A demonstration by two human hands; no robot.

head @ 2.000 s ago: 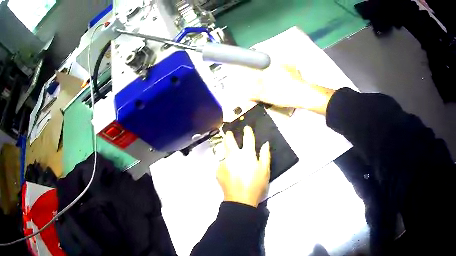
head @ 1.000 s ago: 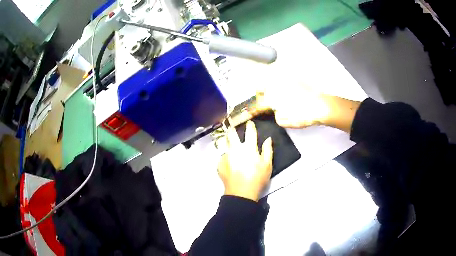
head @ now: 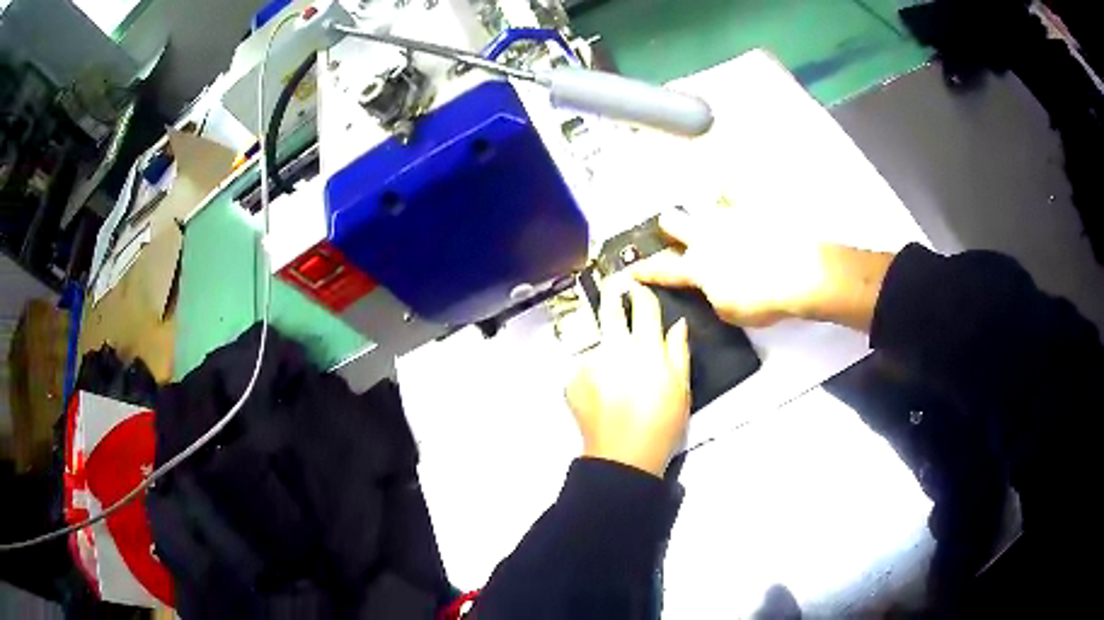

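Note:
A black fabric piece lies flat on the white sheet, right of the sewing machine's blue cover. My left hand rests on its left part, fingers spread, fingertips beside the small metal clamp. My right hand is over the piece's upper edge. Its thumb and fingers are around the right end of a narrow dark strip with a small round pale spot, just right of the cover. Whether the strip is part of the fabric cannot be told. Glare washes out part of the right hand.
A pale grey cylinder on a rod juts out above my right hand. A black fabric heap lies at left, with a red-and-white bag and a thin cable. Another dark heap is at the upper right.
My right hand has come down and nearer to the clamp, and its fingers are now at the dark strip. My left hand stays on the fabric. The whole view has shifted slightly.

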